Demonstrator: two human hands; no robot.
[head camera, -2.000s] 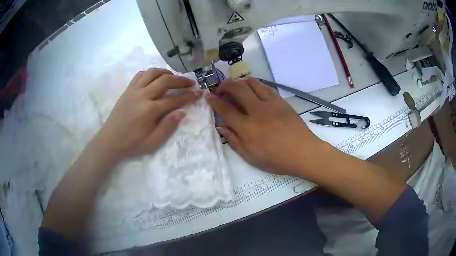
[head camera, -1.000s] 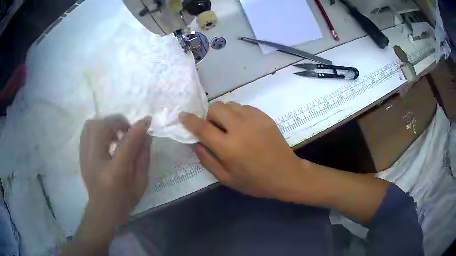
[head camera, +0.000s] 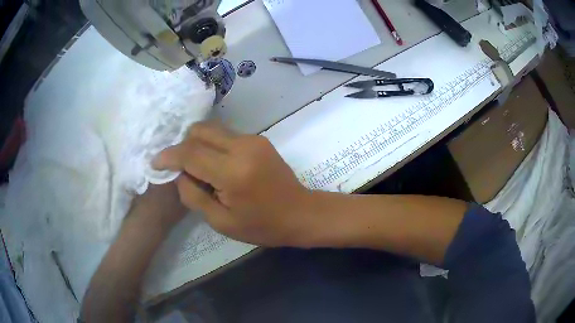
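The white fabric piece (head camera: 142, 110) lies bunched on the table left of and below the presser foot (head camera: 216, 76), its scalloped edge towards me. My right hand (head camera: 243, 180) pinches the scalloped edge between thumb and fingers. My left hand (head camera: 161, 195) is mostly hidden under the fabric and behind my right hand; only its back and wrist show, and its fingers cannot be seen. The sewing machine head (head camera: 145, 31) stands above the fabric at the upper left.
Tweezers (head camera: 334, 65) and black thread snips (head camera: 391, 87) lie right of the machine. A notepad (head camera: 321, 31), a red pencil (head camera: 386, 22) and a black-handled screwdriver (head camera: 443, 23) lie behind them. A cardboard box (head camera: 504, 142) is at right, below the ruler edge (head camera: 403, 129).
The view has shifted right. Both hands have moved from the presser foot towards the front left, to the scalloped edge. My left hand has gone mostly under the fabric.
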